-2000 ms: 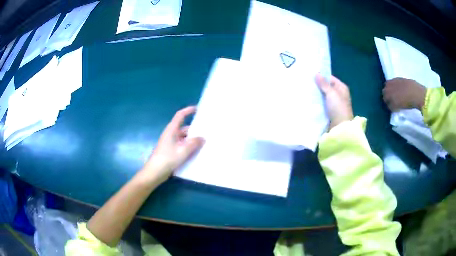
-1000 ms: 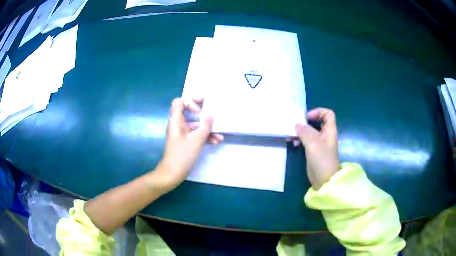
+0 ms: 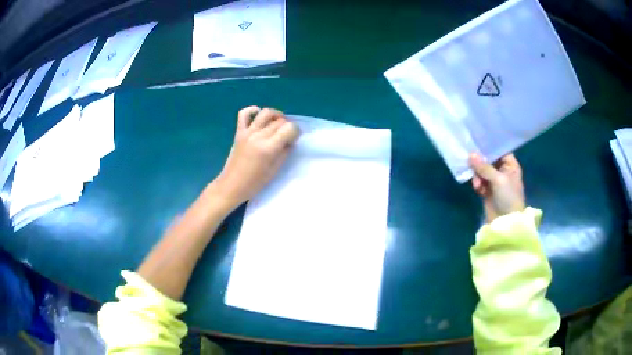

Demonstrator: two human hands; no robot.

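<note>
My right hand [image 3: 499,182] grips the lower corner of a bagged set with a black triangle mark [image 3: 509,104], held tilted above the dark-green table at the right. A plain white document set [image 3: 319,243] lies on the table in front of me, with a thin translucent strip along its top edge. My left hand [image 3: 263,149] is closed at the top left corner of that set, its fingertips pinching the translucent edge. The fingertips are partly hidden behind the fingers.
A bagged set [image 3: 239,38] lies beyond a thin pale line at the far side. A fanned white pile [image 3: 52,166] and several marked bags [image 3: 111,59] lie at the left. A white stack [image 3: 624,156] is cut off at the right edge. Crumpled clear plastic [image 3: 73,329] hangs at lower left.
The triangle-marked set has moved off the plain set to the upper right in my right hand. My left hand has moved up to the plain set's top corner. The other person's hand at right is gone.
</note>
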